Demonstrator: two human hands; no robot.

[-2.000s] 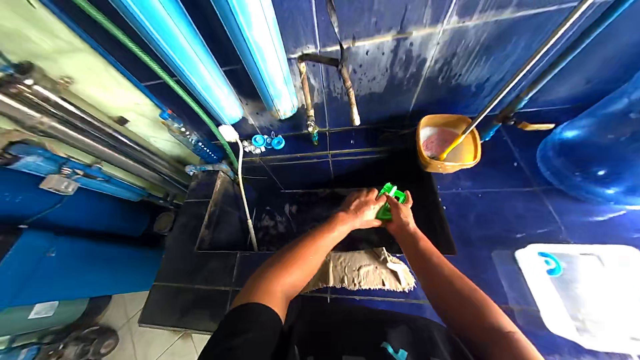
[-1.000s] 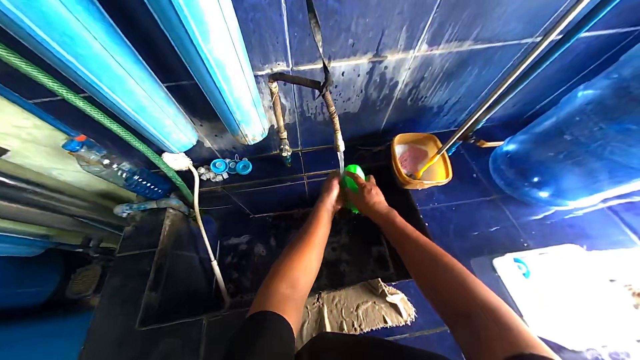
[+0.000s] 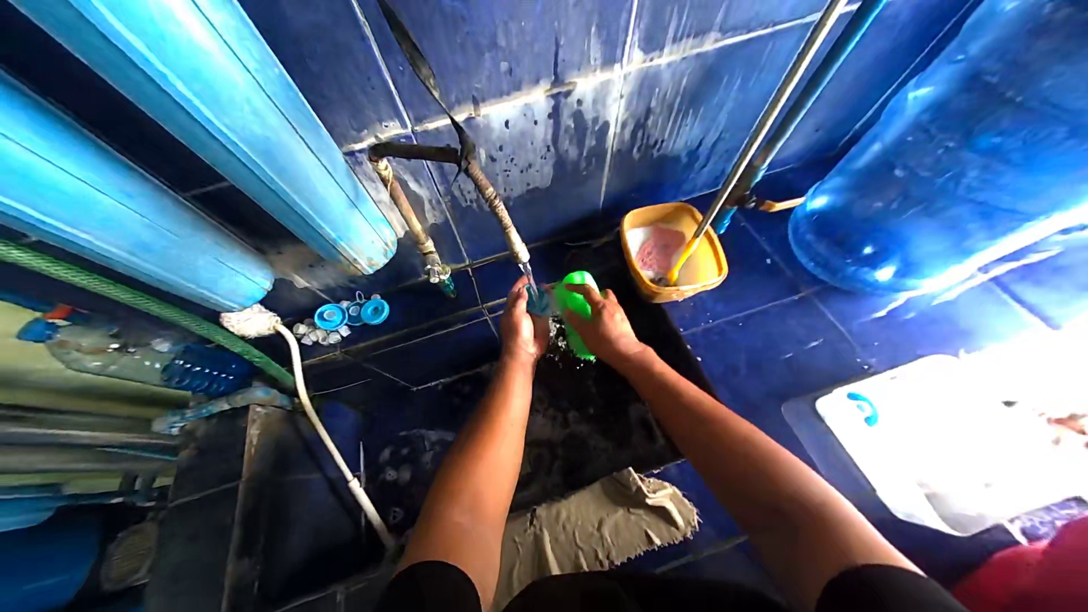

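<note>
Water runs from the wrapped outlet pipe over the dark tiled basin. My left hand is under the stream, with a small translucent bluish item at its fingers; what it is cannot be told. My right hand grips a bright green plastic item, its fingers across the top, just right of the left hand. Water splashes between the two hands and drops into the basin. A second pipe with a small tap hangs to the left of the running one.
A yellow tub with pinkish liquid and a yellow-ended stick stands right of the basin. Blue bottle caps lie at the back left. A white hose dips into the basin. A beige cloth covers the near edge. A large blue water bottle and white container are right.
Both hands have moved from low over the basin up to the outlet. They were together on the green item and are now slightly apart, with the green item in the right hand. Water now runs.
</note>
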